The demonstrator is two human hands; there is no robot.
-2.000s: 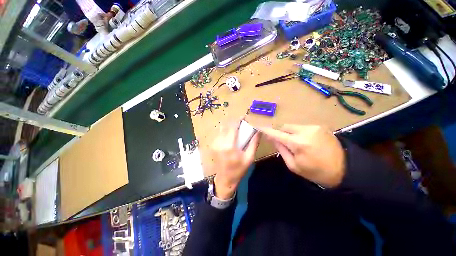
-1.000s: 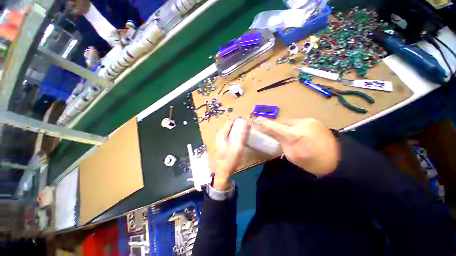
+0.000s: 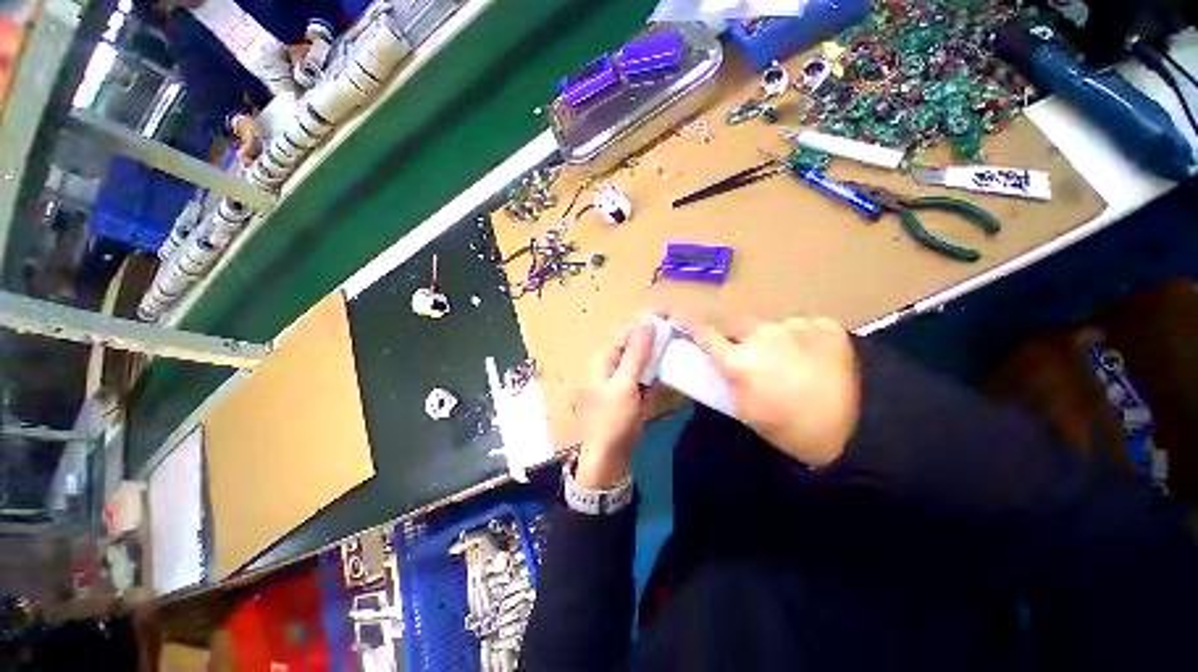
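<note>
A white plastic housing (image 3: 699,377) is held between both hands over the front edge of the cardboard sheet, slanting down to the right. My left hand (image 3: 615,407) grips its upper left end with thumb and fingers. My right hand (image 3: 795,387) holds it from the right, fingers over its upper side. The fingers hide part of the housing. A purple battery pack (image 3: 696,263) with a dark middle and a short wire lies on the cardboard just beyond the hands.
Pliers (image 3: 939,223), tweezers (image 3: 729,183) and a white tube (image 3: 995,180) lie at the right. A clear tray (image 3: 640,129) holds purple blocks. Circuit boards (image 3: 920,82) are heaped far right. Wired components (image 3: 552,263) lie left. A person's hand (image 3: 246,134) is across the conveyor.
The housing has turned from upright between the hands to slanting down right. Both hands stay on it. Across the conveyor, the other person's hands have moved.
</note>
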